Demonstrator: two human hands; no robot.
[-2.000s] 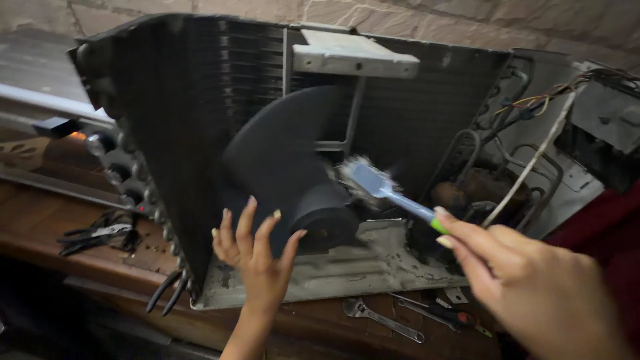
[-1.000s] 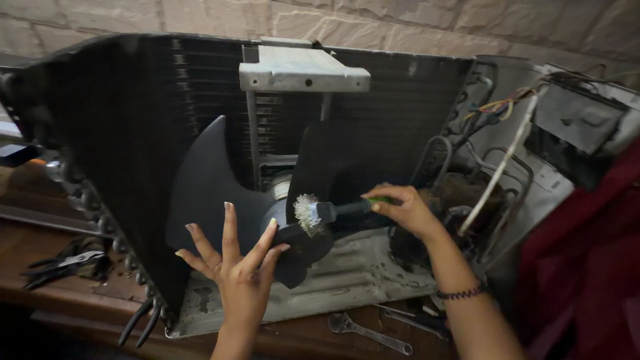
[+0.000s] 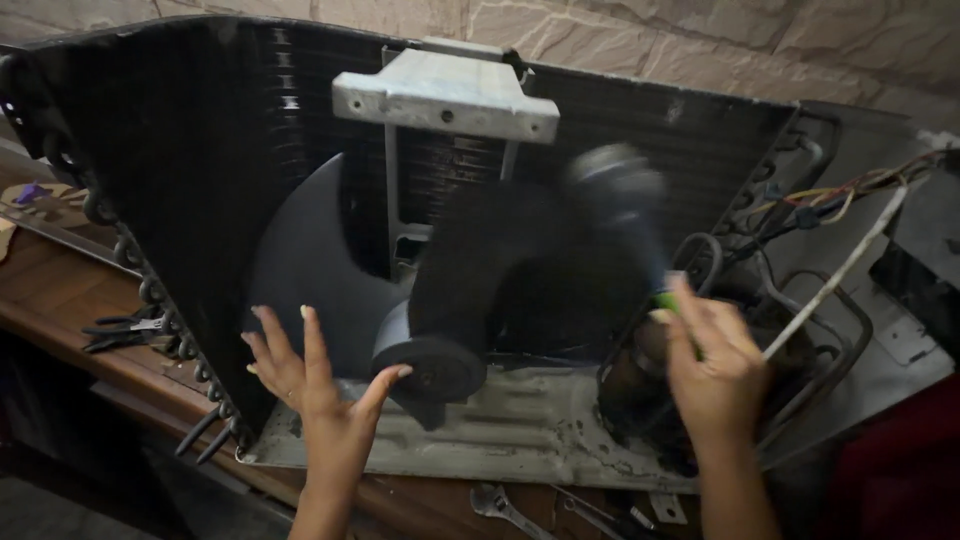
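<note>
A dark fan [image 3: 315, 262] with broad plastic blades stands inside an opened air-conditioner outdoor unit, in front of the black condenser coil [image 3: 180, 150]. My left hand [image 3: 322, 367] is spread over the lower left blade, its thumb at the round hub [image 3: 435, 367]. Nothing is gripped in it. On the right, my right hand [image 3: 712, 352] is closed on the green-tipped handle of a scrub brush [image 3: 619, 184]. The brush head points up and is blurred, to the right of the blades and before the coil; whether it touches anything cannot be told.
A metal bracket [image 3: 446, 94] crosses above the fan. Copper-type pipes, a compressor [image 3: 637, 375] and loose wires [image 3: 840, 191] fill the right side. An adjustable wrench [image 3: 506, 510] lies at the front edge, pliers [image 3: 127, 330] at the left. A stone wall [image 3: 675, 37] stands behind.
The brush has moved from beside the hub up and right, away from the blades. The fan blades have turned between frames. My left hand stays spread by the hub.
</note>
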